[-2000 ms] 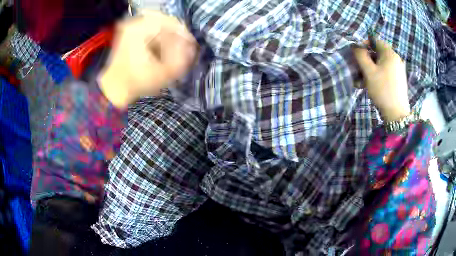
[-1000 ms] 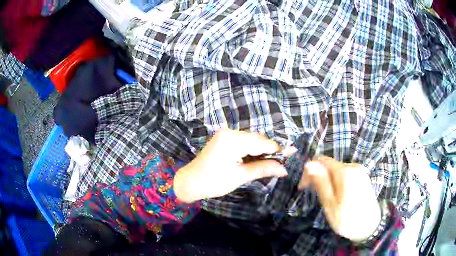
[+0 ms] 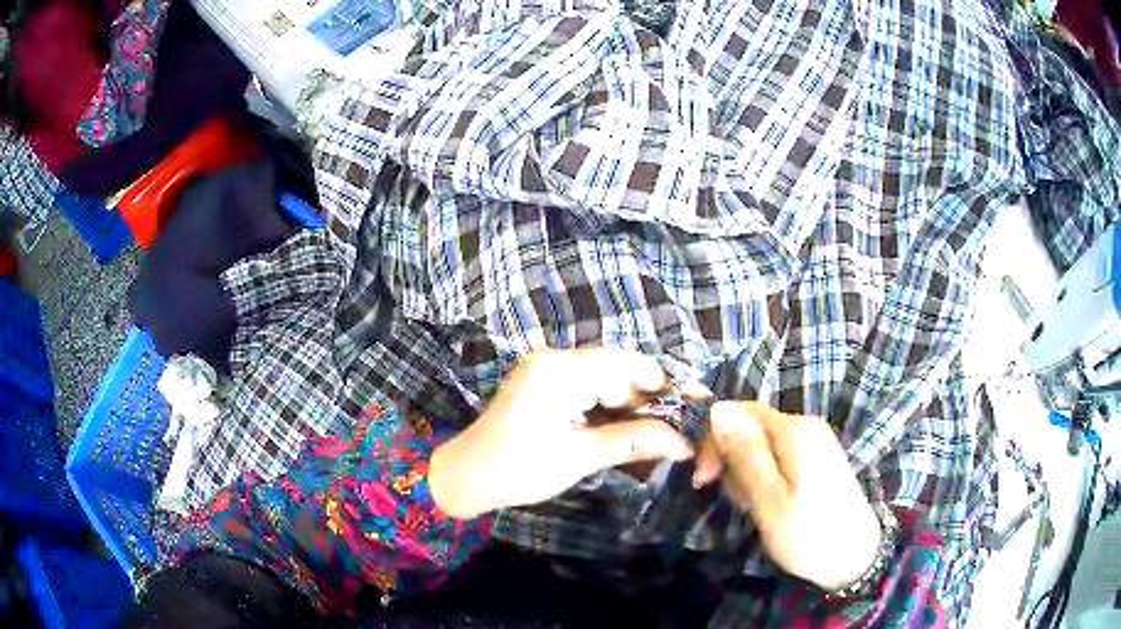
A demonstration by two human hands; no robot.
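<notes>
A large plaid garment (image 3: 615,277) in brown, white and light blue checks lies heaped on the table and over my lap. My left hand (image 3: 559,430) is over its near part, fingers and thumb pinched at an edge of the cloth. My right hand (image 3: 793,492) is close beside it, thumb and fingers closed on the same spot. Something small and shiny shows at my left fingertips, too small to name. The cloth between the fingertips is partly hidden.
A blue plastic crate (image 3: 113,449) with dark cloth (image 3: 197,264) and a white scrap (image 3: 188,393) is at left. A red-orange object (image 3: 184,178) lies behind it. The sewing machine (image 3: 1088,322) is at right, with metal tools (image 3: 1026,498) on the white table.
Both hands have come from the garment's sides to its near middle. In the last second my right hand moved slightly left, closer to my left. The garment now lies more spread.
</notes>
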